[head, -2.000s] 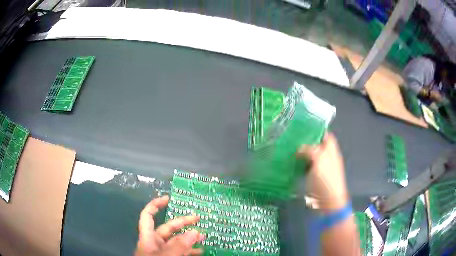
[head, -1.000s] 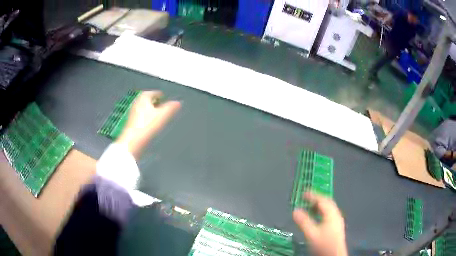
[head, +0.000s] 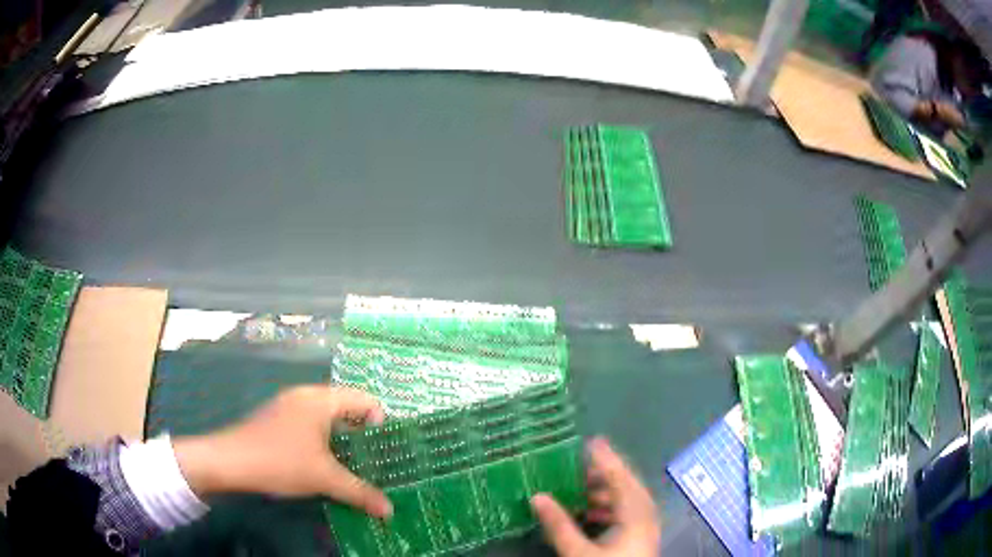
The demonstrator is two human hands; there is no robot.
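Observation:
My left hand [head: 288, 457] grips the left end of a fanned stack of green panels [head: 479, 479] at the bench edge, thumb on top. My right hand [head: 604, 506] holds the stack's right end, with the thumb at its front. The held stack is tilted slightly and overlaps another fanned panel stack [head: 446, 326] that lies on the bench just beyond it, with rows of silvery pads showing. The undersides and the fingers under the held panels are hidden.
A panel bundle [head: 620, 187] lies on the dark belt [head: 326, 185], and another [head: 881, 239] is by the metal post [head: 925, 272]. Panels [head: 38, 326] lie on cardboard [head: 109, 348] at left. Side stacks [head: 783, 446] lie over a blue mat [head: 713, 479]. A person [head: 919, 82] is at far right.
The bundle on the belt's left is gone from there. My left hand has come back from the belt, my right hand has left the other bundle, and both now hold a stack at the bench.

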